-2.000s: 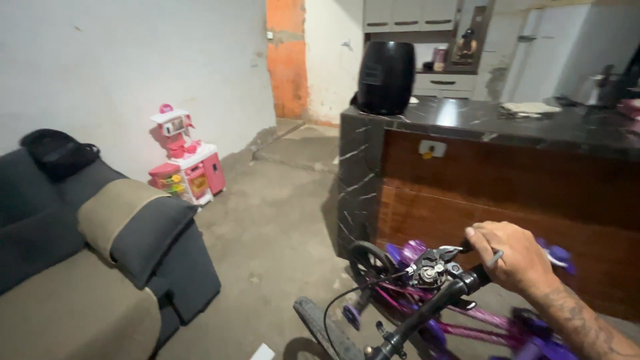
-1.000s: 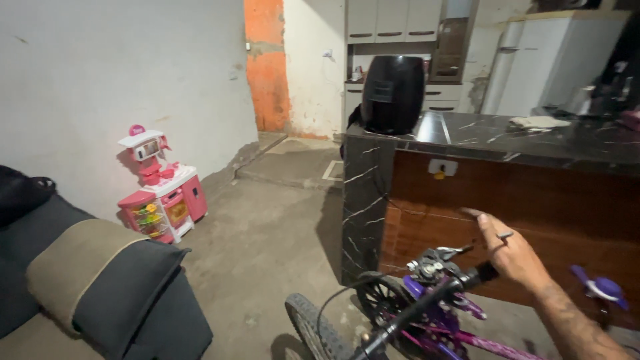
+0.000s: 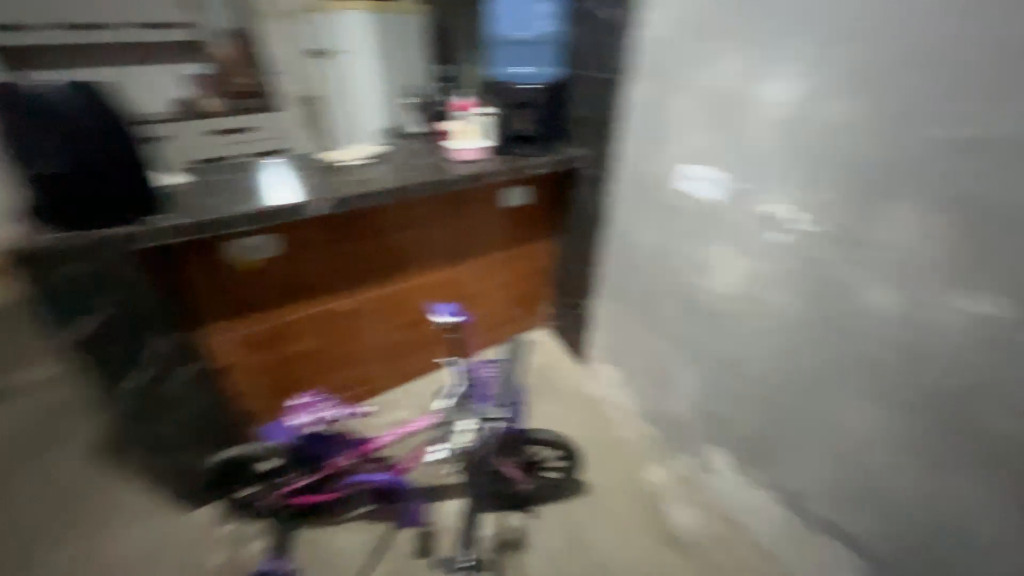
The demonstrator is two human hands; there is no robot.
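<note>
Neither my left hand nor my right hand shows in the head view now. A small pink and purple bicycle (image 3: 344, 472) stands on the floor in front of the counter, blurred by motion. Its black rear or front wheel (image 3: 548, 464) is on the right side; I cannot tell which end it is. A purple part (image 3: 446, 312) rises above the frame. The black handlebar and the larger tyre seen earlier are out of view.
A dark stone counter (image 3: 360, 180) with a wooden front runs behind the bicycle. On it are a black rounded appliance (image 3: 80, 156), a pale cloth (image 3: 354, 154) and a pink and white item (image 3: 468, 132). A grey wall (image 3: 800, 320) rises at the right.
The view has swung far to the right. My right hand, seen earlier at a black handlebar and then with its index finger extended, is out of view. The sofa and pink toy kitchen have left the view.
</note>
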